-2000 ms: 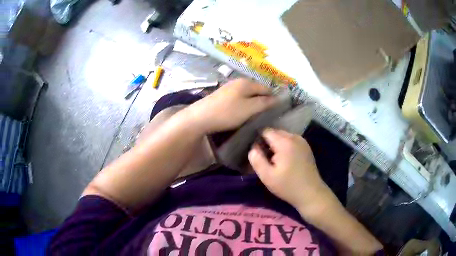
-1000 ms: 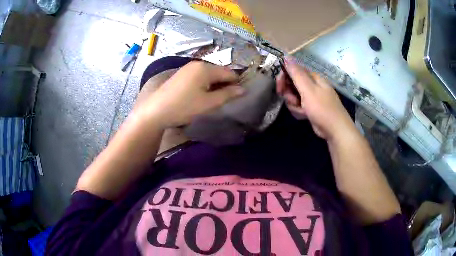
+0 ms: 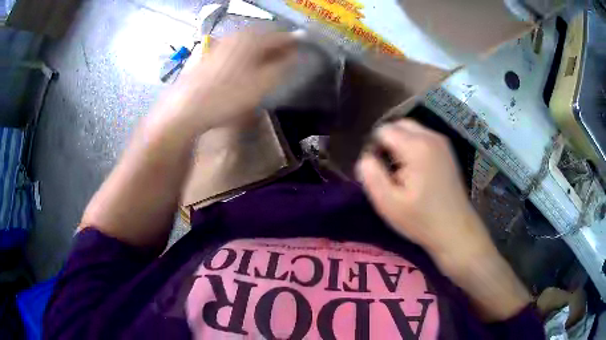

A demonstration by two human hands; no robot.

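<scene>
My left hand [image 3: 256, 70], blurred, holds a grayish cut panel [image 3: 315, 76] above the lap, near the table's front edge. A brown cut panel [image 3: 379, 89] hangs from the tabletop over the table edge, between my hands. My right hand [image 3: 405, 159] is curled beside the lower edge of this panel; whether it holds a tool or the panel is hidden by the fingers. A stack of finished panels [image 3: 232, 159] lies on the thigh under my left forearm, its layered edges showing.
The white machine table [image 3: 478, 99] with yellow-red stickers runs along the right, with another brown panel [image 3: 468, 23] at its back. The sewing machine [image 3: 571, 86] stands at the far right. A blue item [image 3: 175, 61] and white scraps [image 3: 249, 9] lie on the gray floor.
My left hand has moved up and away from the lap with the grayish panel. My right hand has come down from the table edge. A brown panel now hangs over the edge; the thigh stack is more exposed.
</scene>
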